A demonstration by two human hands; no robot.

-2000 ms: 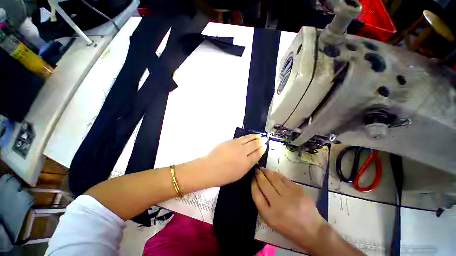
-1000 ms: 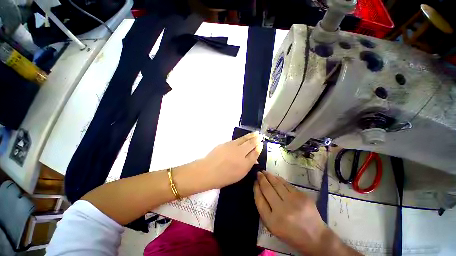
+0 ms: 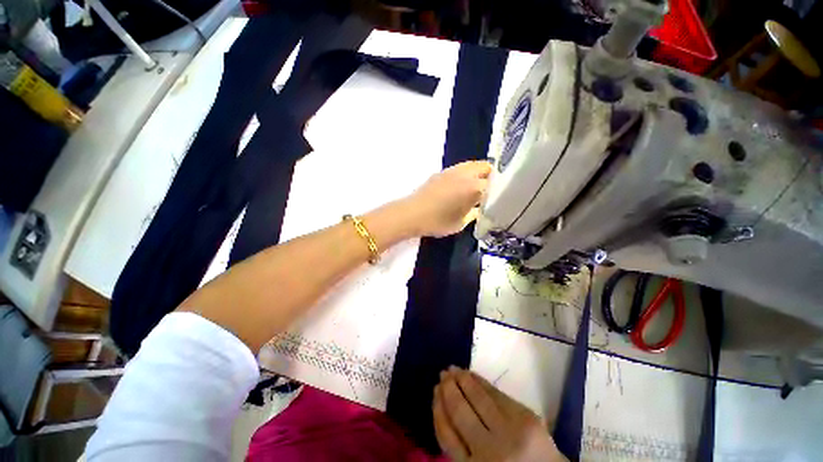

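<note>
A long black fabric strip (image 3: 440,316) runs from the back of the table past the needle area toward the lap. My left hand (image 3: 454,198) is at the strip just left of the sewing machine head (image 3: 532,135), its fingers bent and partly hidden at the head's edge; whether it pinches the cloth cannot be told. My right hand (image 3: 487,422) lies at the strip's right edge near the table front, fingers together, cut off by the bottom edge. The presser foot (image 3: 507,245) is under the head's left end, beside the strip.
Overlapping black strips (image 3: 203,171) cross the table at the left. Scissors with red and black handles (image 3: 663,316) lie under the machine arm. Narrow dark tapes (image 3: 575,388) hang over the front edge at the right. A red crate (image 3: 681,36) and a wooden stool (image 3: 787,50) stand behind.
My left hand has moved from the needle area up and away along the strip. My right hand has moved down toward the lap. The fold or end near the needle no longer shows there.
</note>
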